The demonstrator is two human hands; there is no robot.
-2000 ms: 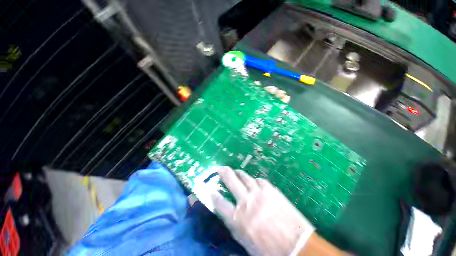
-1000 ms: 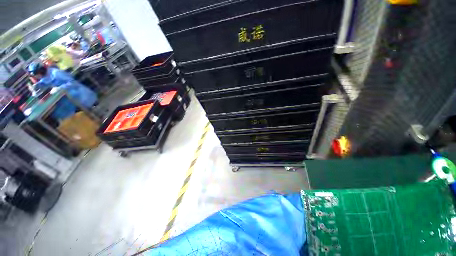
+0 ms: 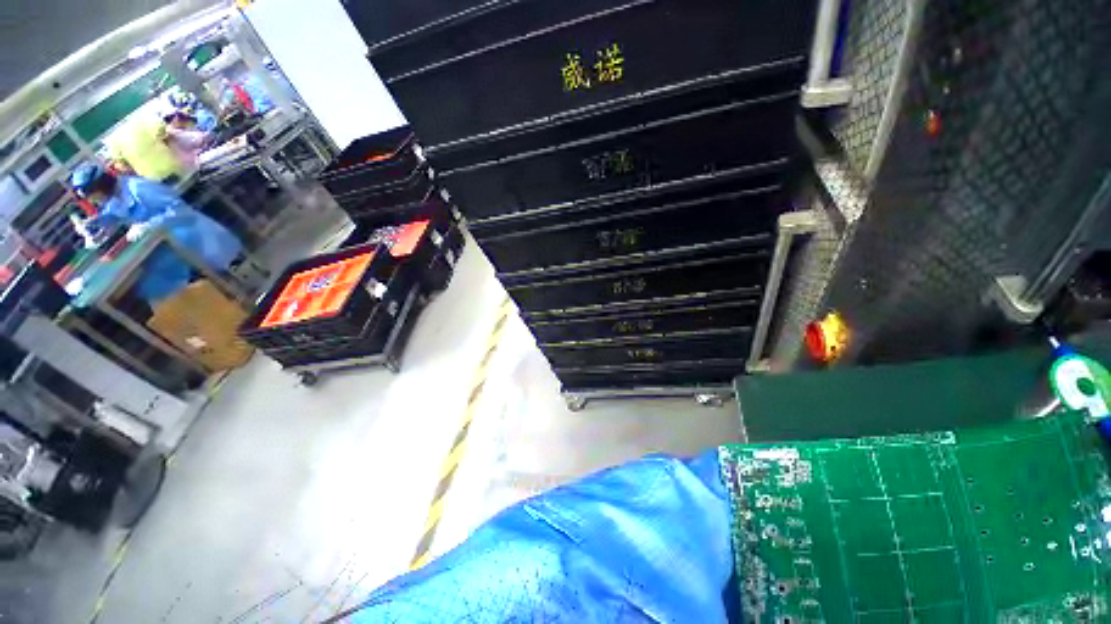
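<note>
A green printed circuit board point(image 3: 895, 518) with white outlines and small parts lies at the lower right, cut off by the picture's edge. A blue sleeve point(image 3: 597, 536) reaches up to the board's left edge. No hand shows; neither my left hand nor my right hand is in the picture. A white-and-green solder wire reel point(image 3: 1079, 380) sits at the board's far corner, at the right edge. A dark green mat point(image 3: 853, 396) shows behind the board.
Tall stacked black bins point(image 3: 621, 232) stand beyond the bench. A mesh frame point(image 3: 853, 183) and a red-yellow button point(image 3: 826, 336) are right of them. Black bins with orange contents point(image 3: 319, 287) rest on a floor trolley. A person in blue point(image 3: 158, 226) works at a far bench.
Two seconds ago the view faced the board, with a white-gloved hand on it. The view has since swung left to the aisle and bins, and the hand is out of the picture.
</note>
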